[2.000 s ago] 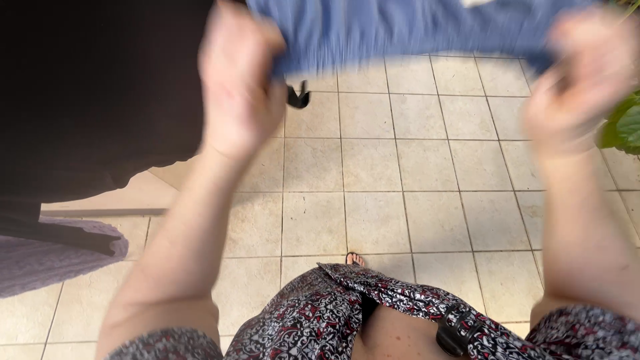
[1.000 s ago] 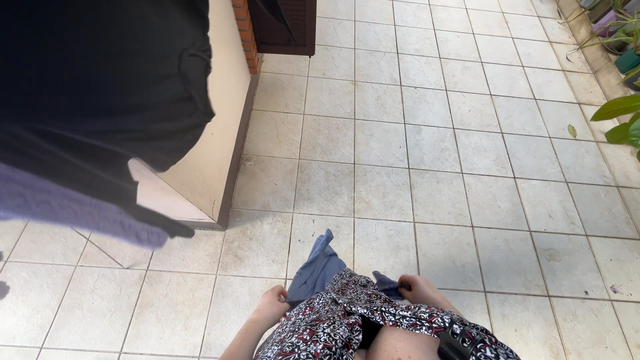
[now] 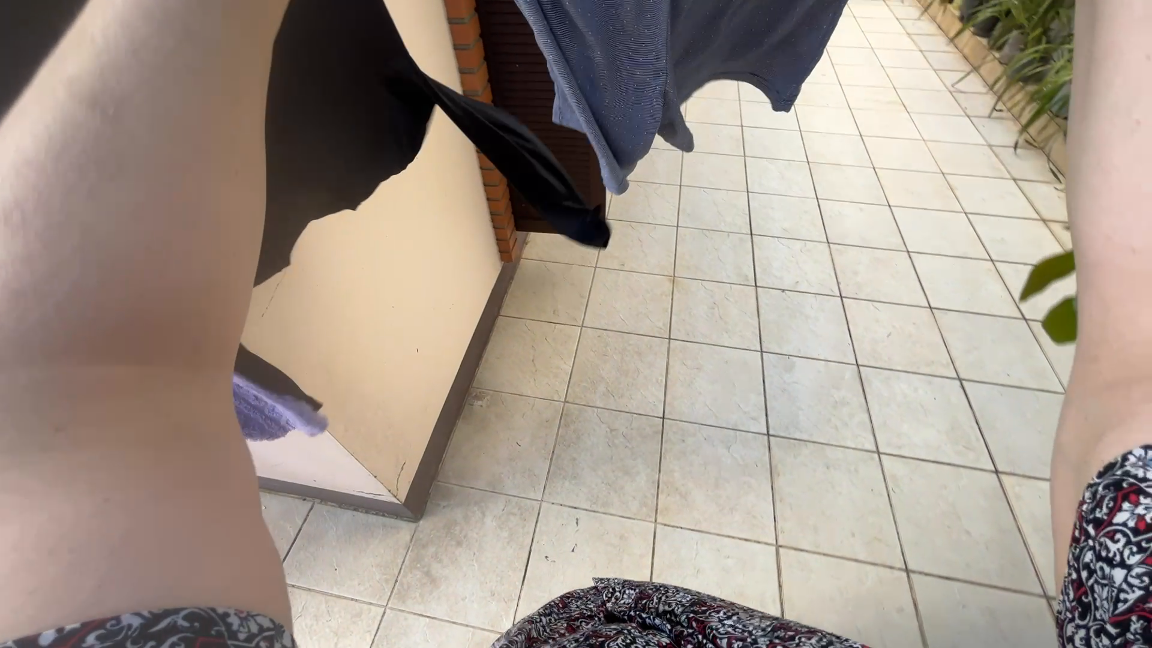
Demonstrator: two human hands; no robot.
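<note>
Both my forearms reach up past the top of the head view, one along each side, so neither hand shows. A blue-grey patterned cloth garment hangs down from the top edge between them, its lower edge loose above the tiles. Whether my hands hold it cannot be seen. To its left hang black garments, one narrow black end of which swings out toward the blue-grey cloth. A lilac fluffy textile shows below the black cloth, beside my left forearm.
A cream wall corner with a dark base strip stands at left. Behind it are an orange brick edge and a dark brown slatted panel. Pale floor tiles spread ahead. Green plants line the upper right, with leaves near my right forearm.
Both arms have risen from low by my patterned clothing to beyond the top edge. The blue-grey garment, low between my hands one second ago, now hangs at the top.
</note>
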